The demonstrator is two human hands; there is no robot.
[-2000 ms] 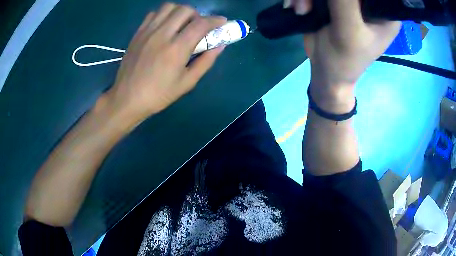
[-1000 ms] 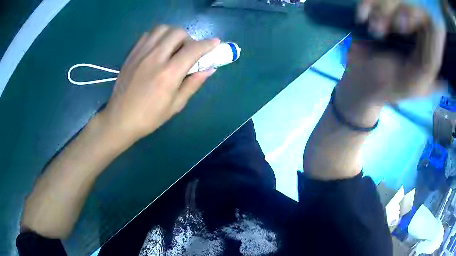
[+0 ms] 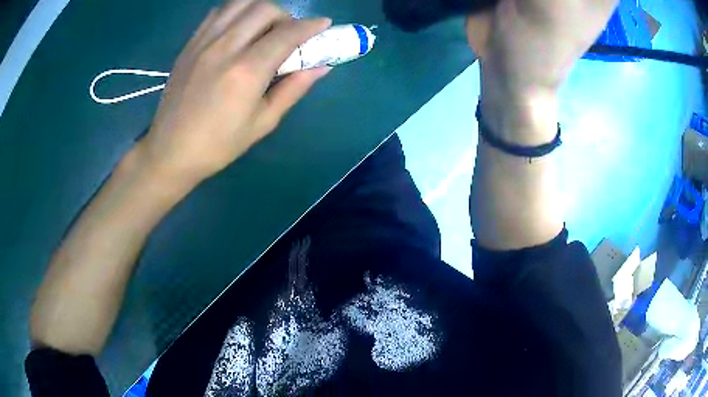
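My left hand holds a white plastic housing unit down on the dark green bench. The unit's end with a blue band sticks out past my thumb and forefinger. A thin white cord loop comes out on the other side of the hand and lies on the bench. My right hand, partly cut off by the top edge, is closed on the black electric screwdriver. The tool's front end is near the unit's blue-banded end, and I cannot tell whether they touch.
The tool's black cable runs to the right edge. A blue plastic stool or bin stands beyond my right hand on the blue floor. Cardboard boxes and another blue item are at the right. A pale stripe curves at the upper left.
Since one second ago, my right hand with the screwdriver has moved back left, close to the unit. My left hand and the unit appear slightly higher and further left in the picture.
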